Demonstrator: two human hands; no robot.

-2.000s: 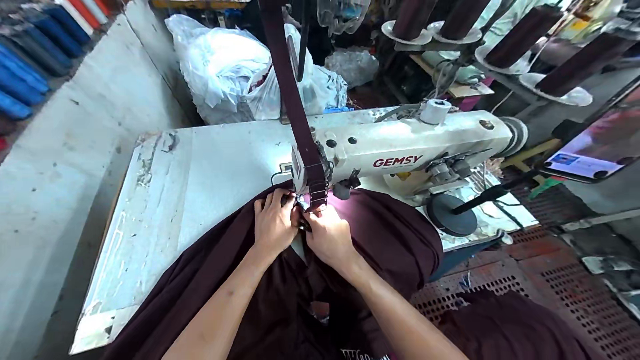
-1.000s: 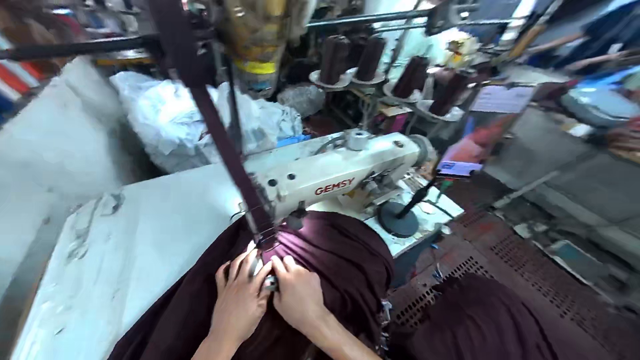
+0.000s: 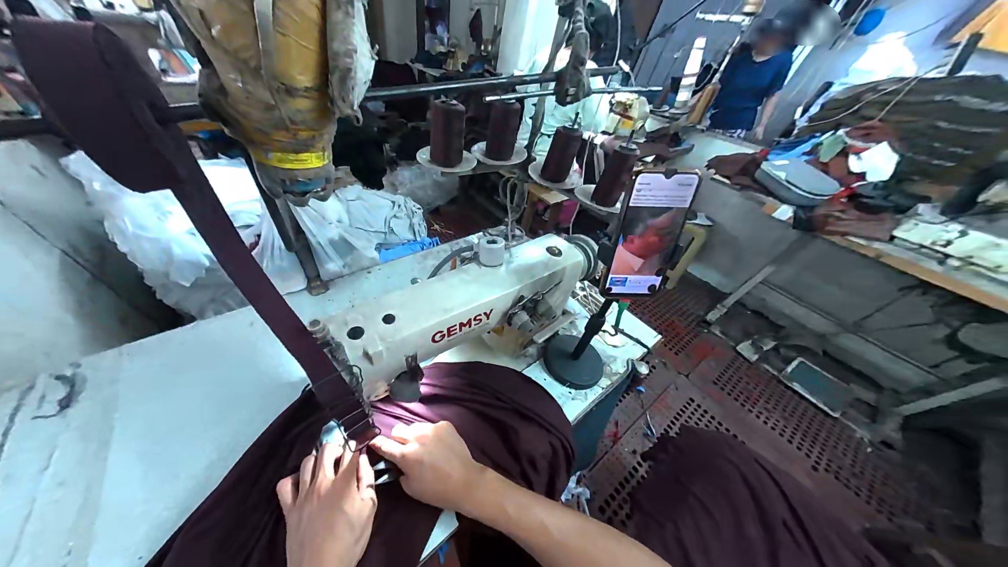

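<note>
Dark maroon fabric point(image 3: 488, 417) lies bunched over the bed of a white Gemsy sewing machine point(image 3: 465, 315). A maroon fabric strip point(image 3: 244, 276) runs down from the upper left into a wire guide point(image 3: 346, 409) at the needle area. My left hand point(image 3: 331, 504) rests on the fabric just below the guide, fingertips against its edge. My right hand point(image 3: 433, 465) pinches the fabric close beside it, right of the guide. A small metal object point(image 3: 383, 472) shows between the hands; its kind is unclear. The needle is hidden.
A phone point(image 3: 650, 232) on a round-based stand is at the machine's right end. Maroon thread cones point(image 3: 447, 134) stand behind. White plastic bags point(image 3: 213, 228) lie past the table's back edge. A person point(image 3: 748, 87) stands far back right. More maroon fabric point(image 3: 732, 504) hangs lower right.
The view has swung up and to the right. Both hands stay at the guide on the fabric, in slightly altered finger positions.
</note>
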